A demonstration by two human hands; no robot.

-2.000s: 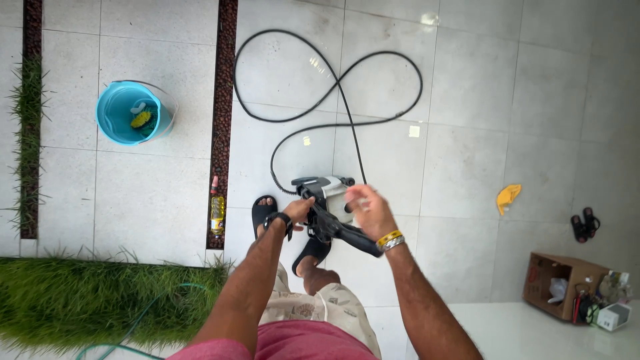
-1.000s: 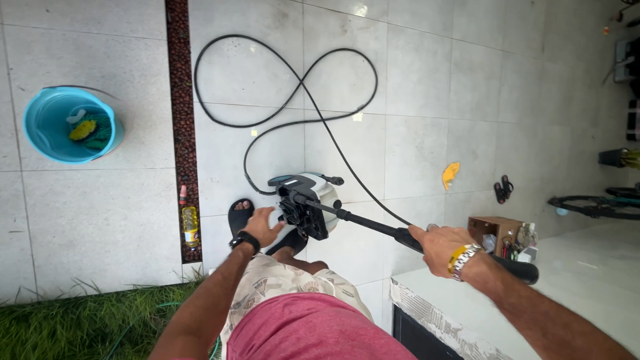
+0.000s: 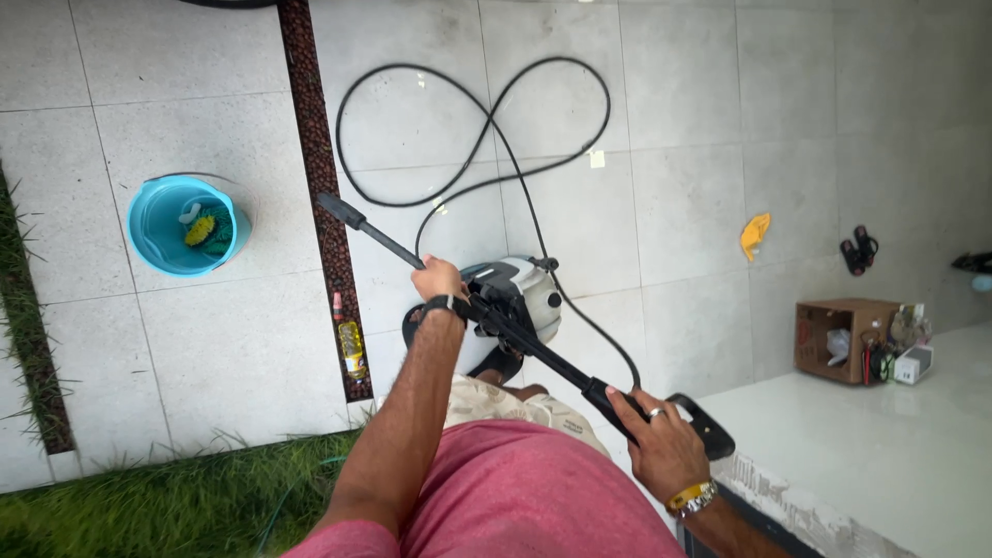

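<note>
A black pressure washer lance [image 3: 384,243] runs diagonally in front of me, its nozzle end over the strip of red pebbles. My left hand [image 3: 439,282] is closed around the lance behind the nozzle. My right hand [image 3: 665,446] grips the black spray gun [image 3: 612,403] at the lower right. Beneath the lance, by my feet, stands a grey and white pressure washer [image 3: 539,291], partly hidden. The black hose [image 3: 535,209] lies in a figure-eight on the tiles and rises to the gun near my right hand.
On the left stands a blue bucket [image 3: 175,263] with brushes inside. A yellow liquid bottle [image 3: 351,350] lies on the pebble strip. Further right are a yellow cloth [image 3: 754,235], black sandals [image 3: 859,250] and a cardboard box [image 3: 862,322]. Grass [image 3: 186,492] borders the lower left.
One second ago my left hand was at the washer; now it holds the lance, which extends left past the machine. My right hand still holds the gun.
</note>
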